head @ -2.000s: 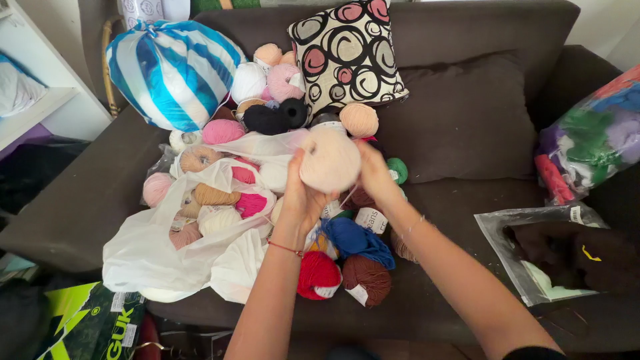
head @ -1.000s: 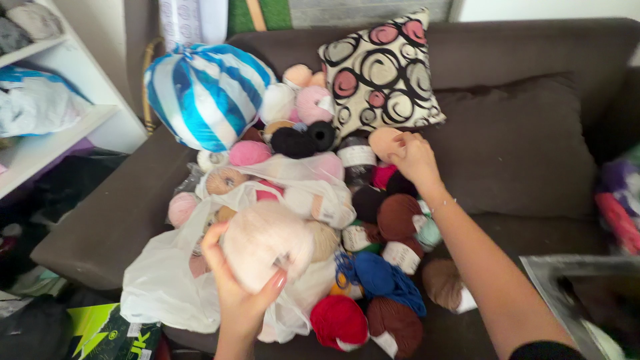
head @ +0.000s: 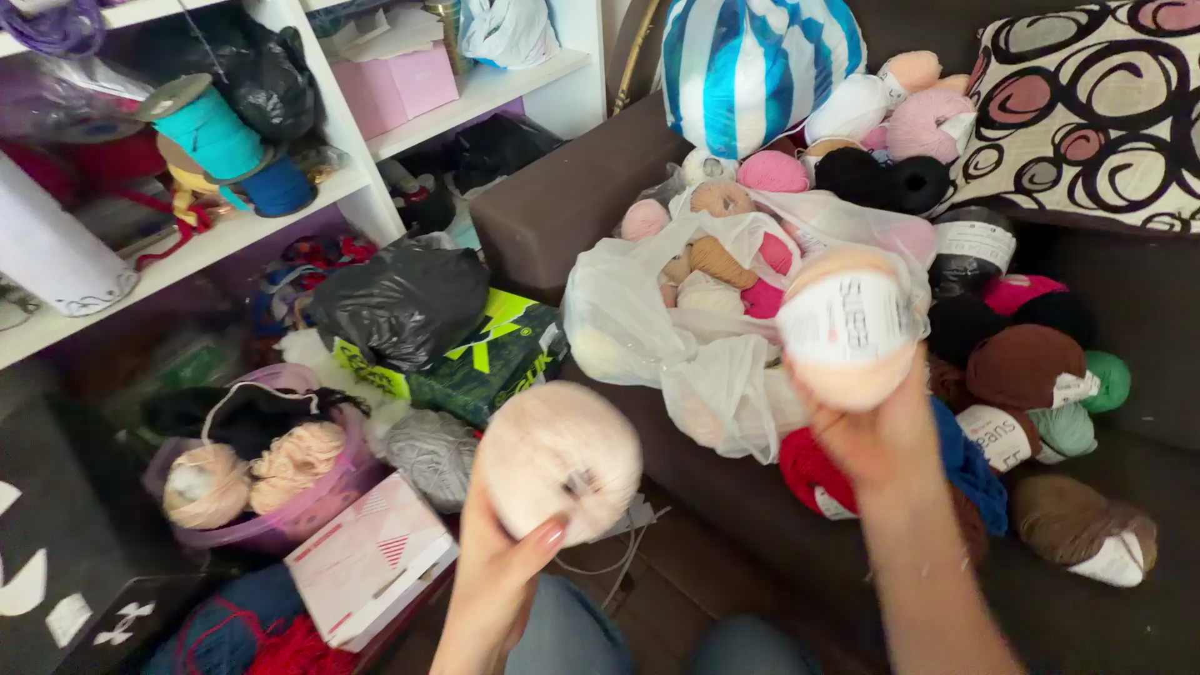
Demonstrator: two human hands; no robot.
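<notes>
My left hand (head: 511, 553) holds a fluffy cream ball of yarn (head: 553, 450), its thumb near the center hole. In my right hand (head: 872, 441) is a peach ball of yarn (head: 848, 366) with a white paper band bearing writing. The peach ball is held up in front of an open white plastic bag (head: 619, 319) of yarn on the sofa. Around the bag lie a red ball (head: 811, 469), brown balls (head: 1027, 366), a blue skein (head: 970, 478) and a two-tone brown ball (head: 1078, 520).
A blue-and-white striped bag (head: 764, 66) and a patterned cushion (head: 1087, 112) rest on the sofa (head: 534, 197). At left are white shelves (head: 487, 89), a pink basket (head: 347, 469) with yarn, a black plastic bag (head: 403, 295) and a pink-and-white box (head: 370, 553).
My right hand has picked up the peach ball, which lay beside the patterned cushion. My left hand still holds the cream ball. The view has swung left.
</notes>
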